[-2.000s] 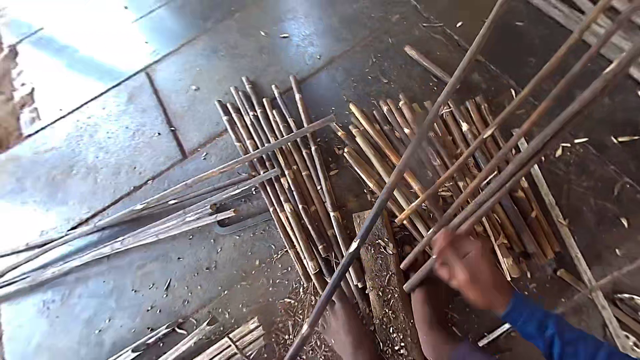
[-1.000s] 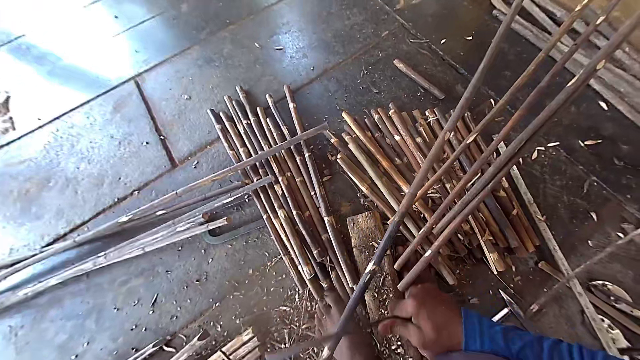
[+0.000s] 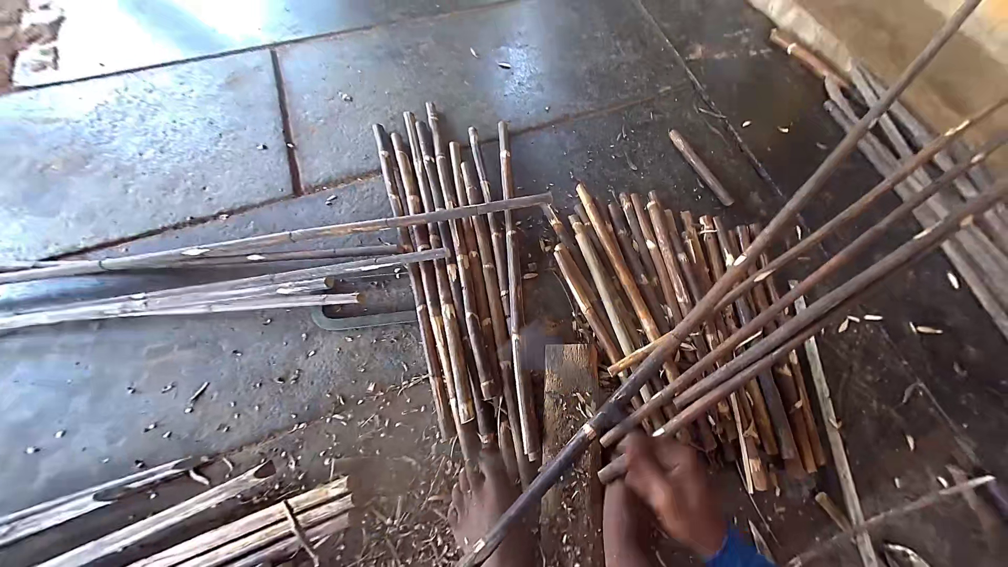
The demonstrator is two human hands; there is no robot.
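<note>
My right hand, with a blue sleeve, is at the lower right of centre. Its blurred fingers touch or lie just beside the lower ends of several long slanting stalks; whether they grip one is unclear. A longer dark stalk crosses a flat wooden board between two bare feet. Short cut stalks lie side by side left of the board. A denser pile of short stalks lies to its right, partly under the long ones. My left hand is not in view.
Pale long stalks reach in from the left, over a grey metal loop. Split stalks lie lower left. More poles rest along a wall at right. One loose piece and many chips lie on the stone-slab floor.
Two seconds ago my right hand was farther up, over the long slanting stalks; it has moved down towards their lower ends by the board.
</note>
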